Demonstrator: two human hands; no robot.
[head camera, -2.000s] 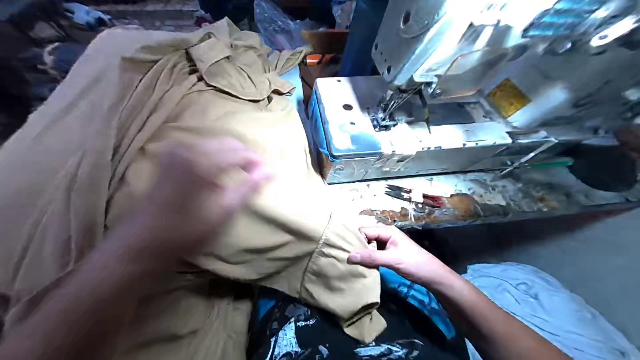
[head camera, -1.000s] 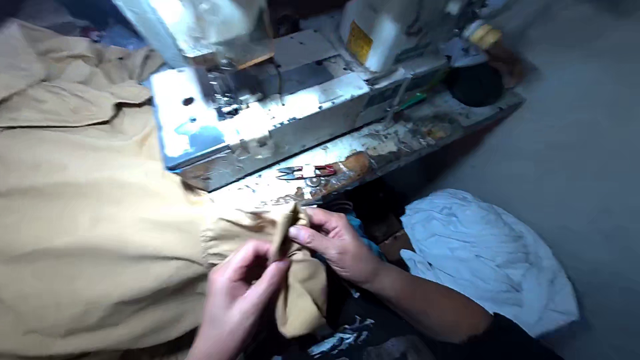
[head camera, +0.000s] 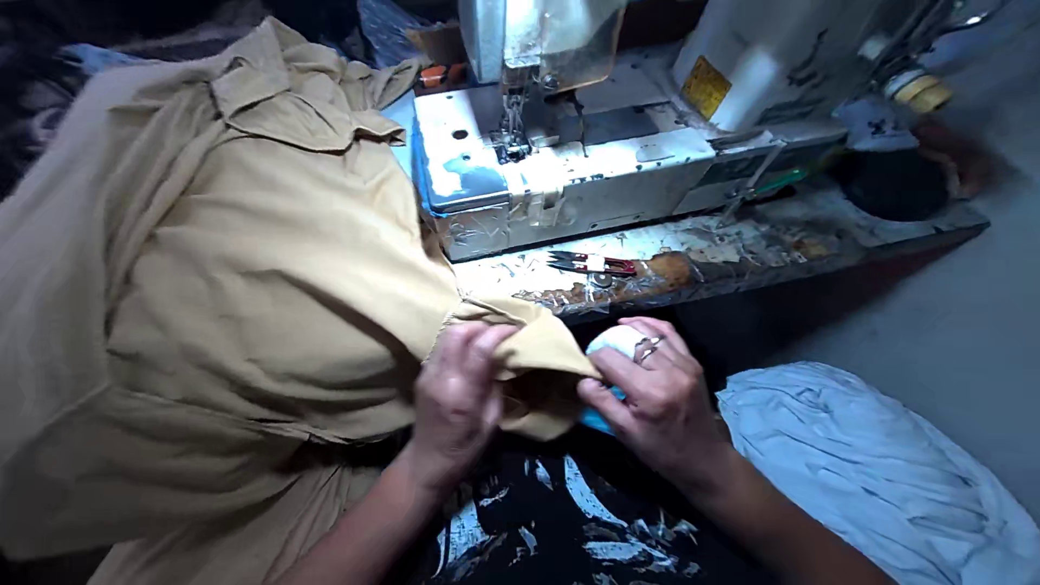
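A tan collared shirt (head camera: 292, 219) spreads over the left side, its collar at the top and a sleeve reaching toward the middle. My left hand (head camera: 459, 390), slightly blurred, grips the sleeve near its seam. The thumb and fingers of my right hand (head camera: 650, 378) pinch the sleeve's end, and there is a ring on one finger. A white round thing (head camera: 615, 341) shows just behind the right fingers; what it is cannot be told. Red-handled thread snips (head camera: 593, 263) lie on the table edge beyond both hands.
An industrial sewing machine (head camera: 569, 175) stands beyond the hands, its needle and presser foot over the bed's left part. The worn table edge (head camera: 731, 252) runs right. A pale blue cloth heap (head camera: 869, 455) lies at the lower right. Patterned dark cloth covers my lap.
My left hand was blurred over the shirt two seconds ago, then both hands held the cloth close together. Now they are farther apart, with the sleeve end stretched between them. The view has shifted.
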